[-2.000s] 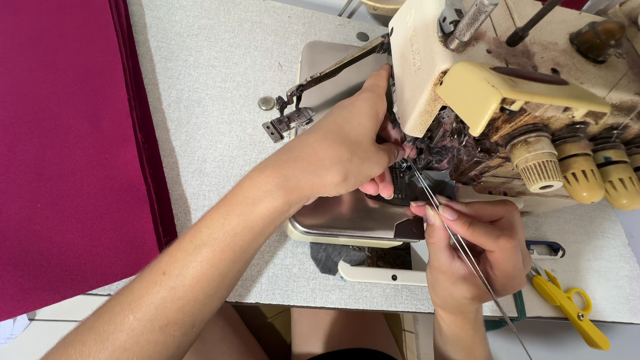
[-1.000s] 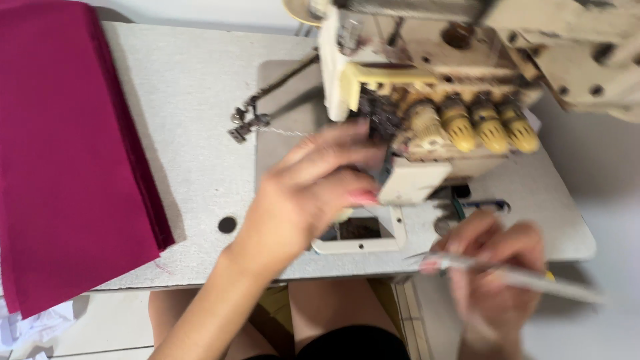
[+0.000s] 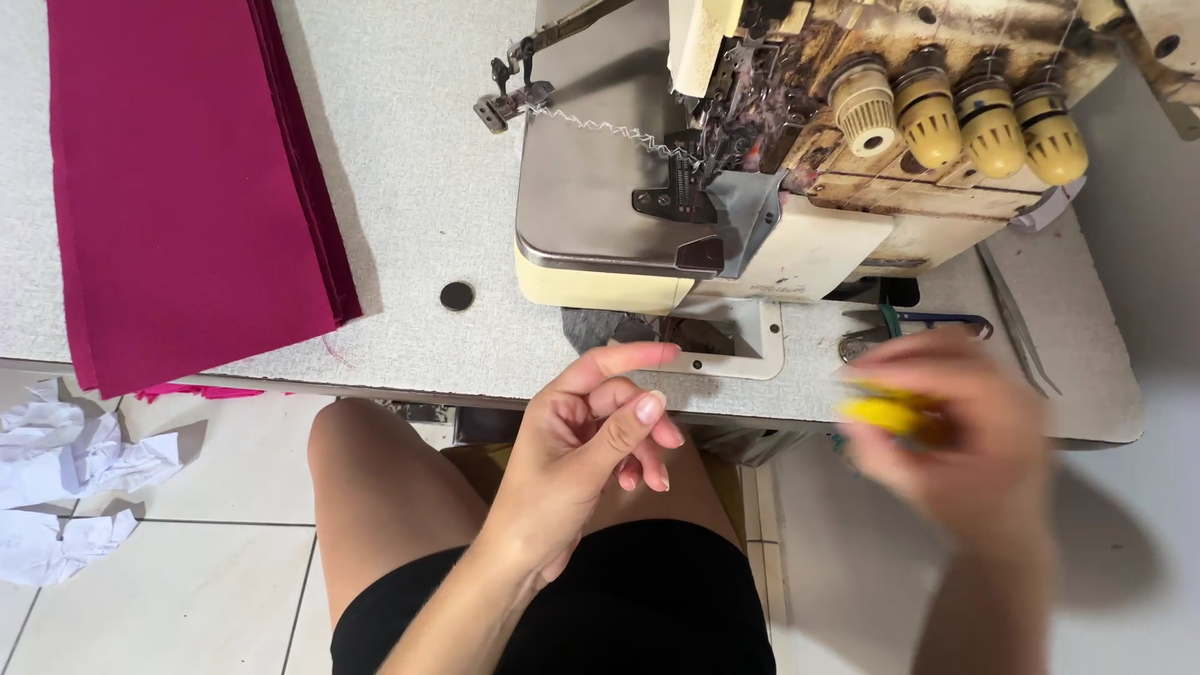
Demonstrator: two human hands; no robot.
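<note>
My left hand (image 3: 600, 422) hangs in front of the table edge, fingers loosely curled and apart, holding nothing. At the right, my blurred right hand (image 3: 947, 422) is closed on a yellow-handled tool (image 3: 881, 412), likely the scissors; its blades are hidden. Metal tweezers (image 3: 1017, 319) lie on the table behind that hand. A white thread chain (image 3: 609, 127) runs from the overlock machine's needle plate (image 3: 689, 183) to the presser foot (image 3: 511, 105) on its swung-out arm. The overlock sewing machine (image 3: 825, 234) stands beyond both hands, its looper area open and linty.
Folded magenta fabric (image 3: 187, 187) lies at the left of the table (image 3: 403, 206). A dark round disc (image 3: 457, 296) is near the machine bed. A blue-handled tool (image 3: 937, 321) lies at the right. Crumpled white paper (image 3: 75, 459) is on the floor.
My left hand has moved away from the needle area toward me. My right hand has let go of the tweezers, now on the table, and taken hold of the yellow-handled tool. The view has shifted.
</note>
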